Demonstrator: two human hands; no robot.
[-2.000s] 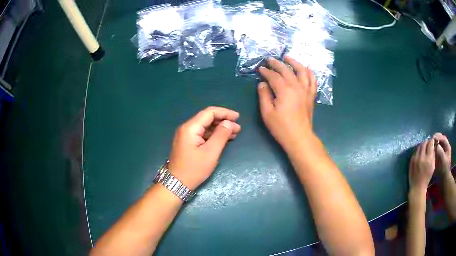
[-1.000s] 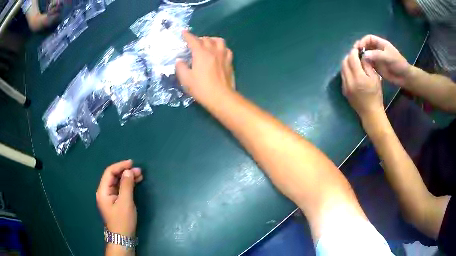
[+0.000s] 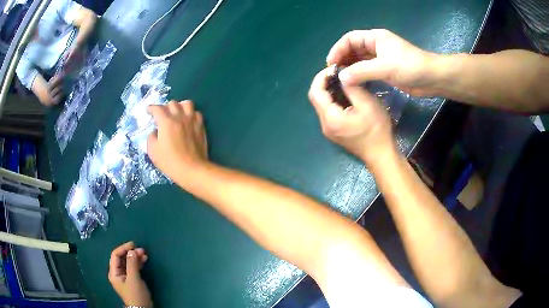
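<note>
A pile of shiny clear bags with dark contents (image 3: pixel 118 157) lies in an overlapping row on the dark green bench at left. My right hand (image 3: pixel 177 141) rests at the pile's right side, palm down, its fingertips touching the bags. The hand hides part of them, and whether it grips a bag cannot be told. My left hand (image 3: pixel 128 272) is at the lower left, just above or on the bench, its fingers curled near the thumb with nothing visible in them. It is small and cut off at the wrist.
Another person's hands (image 3: pixel 361 96) hold a small dark part at right, beside a clear bag (image 3: pixel 391 102). A person across the bench (image 3: pixel 57 45) sits behind a second row of bags (image 3: pixel 81 96). A white cable (image 3: pixel 180 45) loops at the top. Cream tubes (image 3: pixel 36 242) stick in at left.
The view has turned to the right, so the pile shows further left and the neighbour's hands are nearer the middle. My right hand is still at the pile. My left hand remains curled.
</note>
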